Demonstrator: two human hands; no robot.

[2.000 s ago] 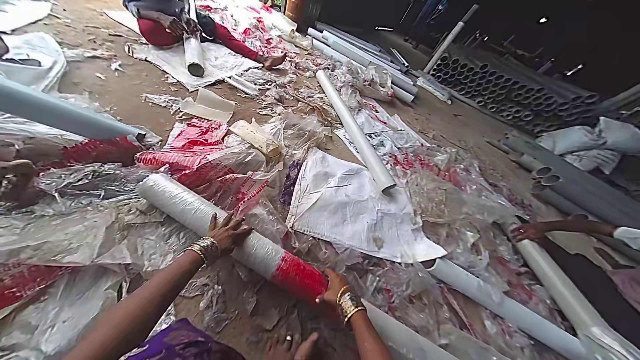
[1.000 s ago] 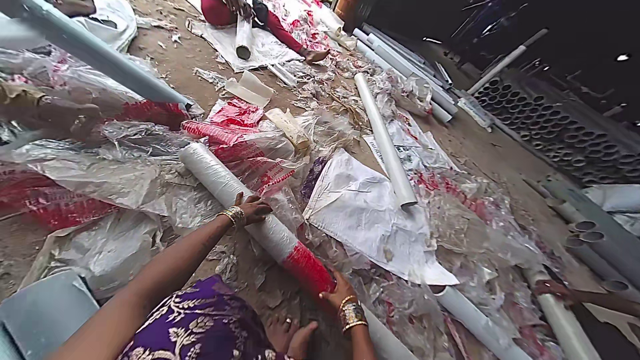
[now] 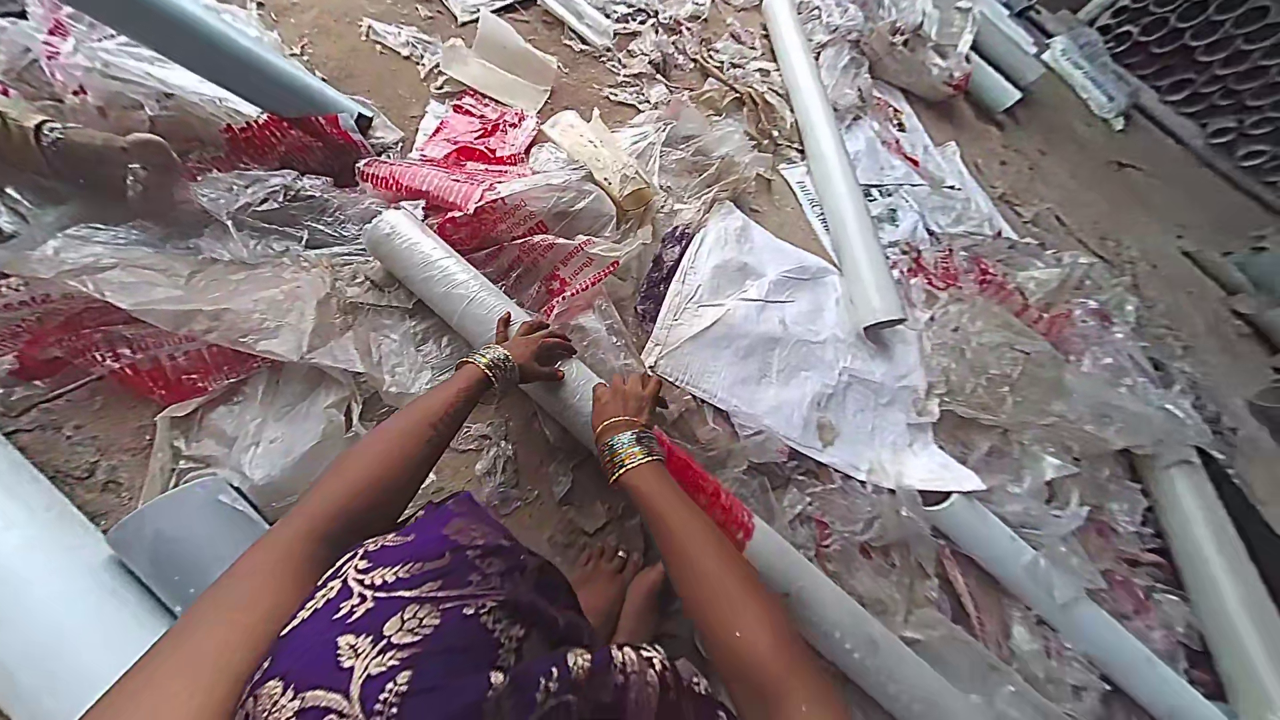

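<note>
A long grey plastic pipe (image 3: 850,625) slants across the ground before me, its upper part wrapped in clear film (image 3: 440,275) with a red band (image 3: 705,490). My left hand (image 3: 535,350), with bangles at the wrist, rests on the wrapped part with its fingers spread. Just below it, my right hand (image 3: 622,405) is curled over the same film, its fingertips at the pipe's far edge; what it pinches there is hidden. The far end of the wrapped pipe lies over loose plastic film.
A white cloth sheet (image 3: 780,340) lies beyond the pipe, with a grey pipe (image 3: 835,170) partly over it. More pipes lie at right (image 3: 1070,590) and left (image 3: 60,560). Crumpled film (image 3: 1050,390) covers much ground. Another person's hand (image 3: 110,160) is at upper left.
My right hand has moved up the pipe from the red band to the clear-wrapped part, close to my left hand. The view has tilted down.
</note>
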